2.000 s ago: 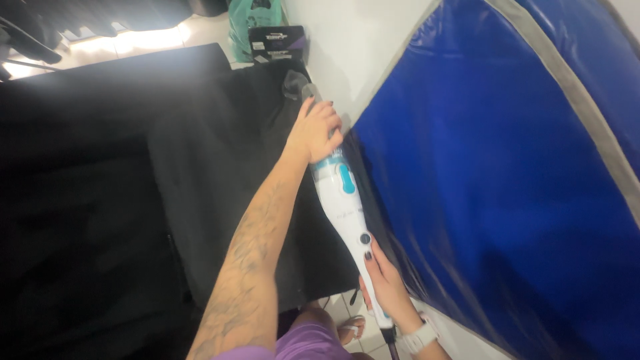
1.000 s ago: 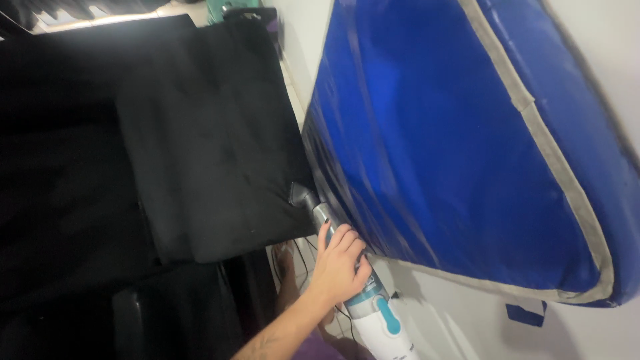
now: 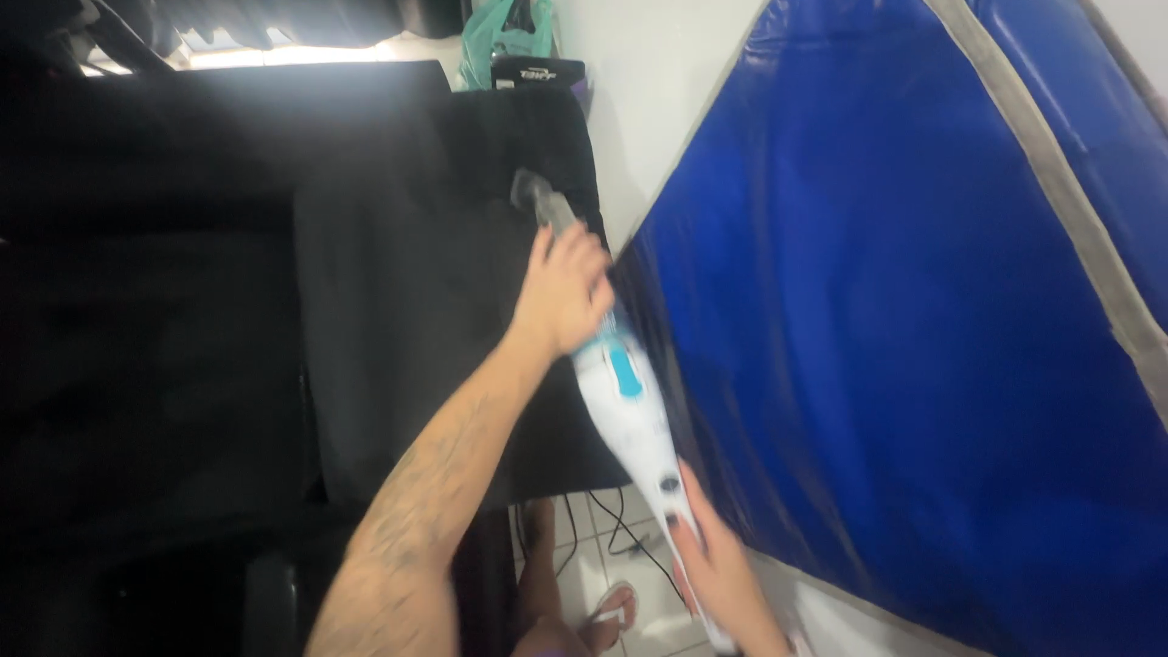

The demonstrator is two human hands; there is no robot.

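My left hand (image 3: pixel 568 290) is wrapped round the front of a white and teal handheld vacuum cleaner (image 3: pixel 630 401), just behind its clear nozzle. The nozzle's flared tip (image 3: pixel 529 190) rests on or just over a black upholstered seat (image 3: pixel 401 328), near its right edge; whether it touches is unclear. My right hand (image 3: pixel 716 566) grips the rear handle of the vacuum, thumb close to a round dark button.
A large blue padded cover (image 3: pixel 894 301) with a grey strip leans along the white wall (image 3: pixel 652 100) at right. A green plastic bag (image 3: pixel 506 41) and a black box (image 3: pixel 538 73) stand beyond the seat. A black cord (image 3: pixel 630 525) lies on the tiled floor.
Over the last second the nozzle has moved from the seat's near right corner back up toward its far end. My right hand, out of view one second ago, shows on the handle again.
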